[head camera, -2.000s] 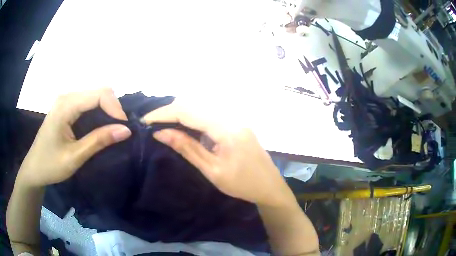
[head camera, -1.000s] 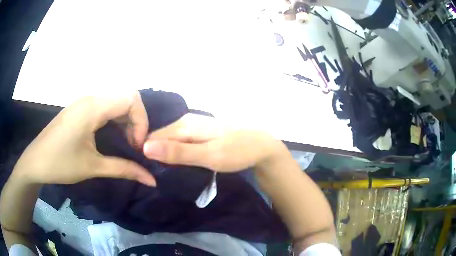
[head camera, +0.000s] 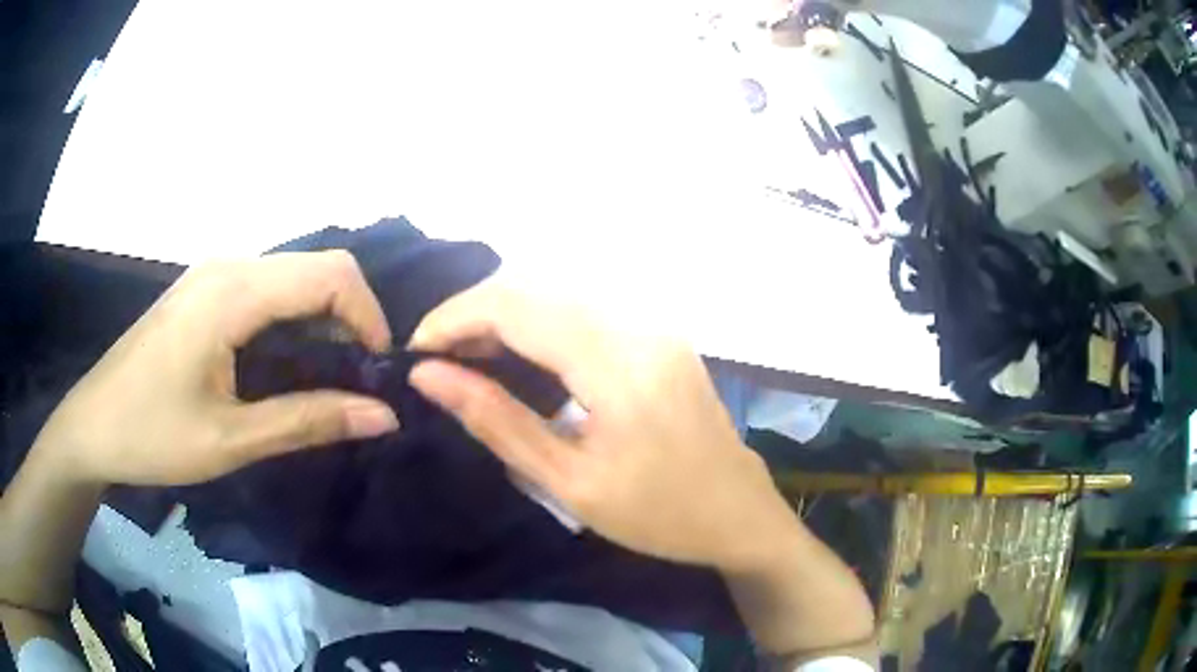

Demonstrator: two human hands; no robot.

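Observation:
A dark navy-black garment (head camera: 433, 499) lies over the wearer's lap and up onto the near edge of the white table. My left hand (head camera: 223, 374) pinches a folded edge of it between thumb and fingers. My right hand (head camera: 597, 427) pinches the same edge just beside, fingertips almost touching the left ones. A small part of a white label (head camera: 554, 507) shows below my right hand. The fabric between the fingertips is dark and hard to make out.
The white table (head camera: 525, 131) is glaringly bright. Snips with pink handles (head camera: 860, 184) and short black strips lie right, beside a tangled black heap (head camera: 985, 289). The white sewing machine (head camera: 1050, 164) is upper right. A yellow-framed cart (head camera: 971, 483) with cardboard stands lower right.
Since one second ago, my right fingertips have parted from overlapping the left ones and now pinch the edge beside them. The white label, then hanging in view, is mostly covered by my right hand.

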